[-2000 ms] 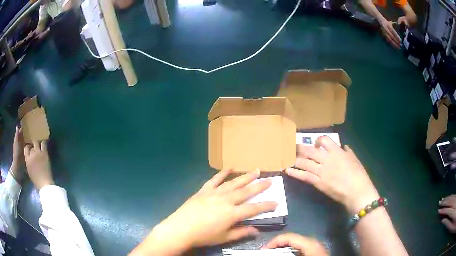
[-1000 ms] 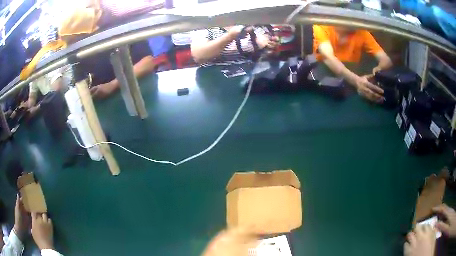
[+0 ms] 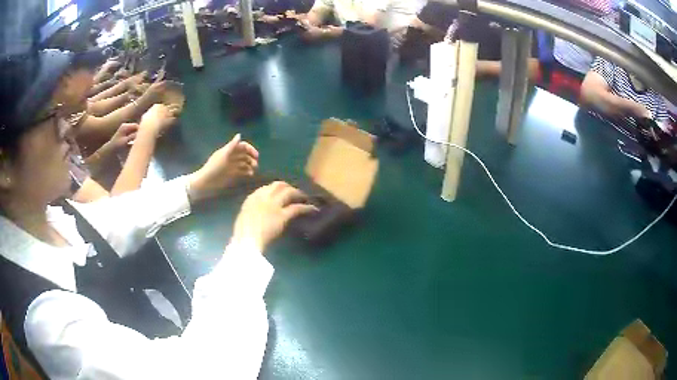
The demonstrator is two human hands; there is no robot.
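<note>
Neither of my hands shows in the current head view. The brown raised lid of a box (image 3: pixel 629 359) is at the bottom right corner, cut off by the lower edge, so its contents are hidden. Farther left, an open gift box with a brown lid (image 3: pixel 344 165) and a dark, blurred body stands on the green table (image 3: pixel 445 297). Another person's hand (image 3: pixel 271 213) is at its near left side, and that person's other hand is raised behind.
A person in white sleeves (image 3: pixel 223 312) is at the left. A power strip (image 3: pixel 441 104) stands beside a pale post (image 3: pixel 461 122). A white cable (image 3: pixel 512 204) runs across the table to the right. More people work along the far side. Dark boxes (image 3: pixel 364 56) stand at the back.
The view has swung left. My box has shifted to the bottom right corner, and the blurred hand beside it has left the picture. The neighbour at the left now shows largely.
</note>
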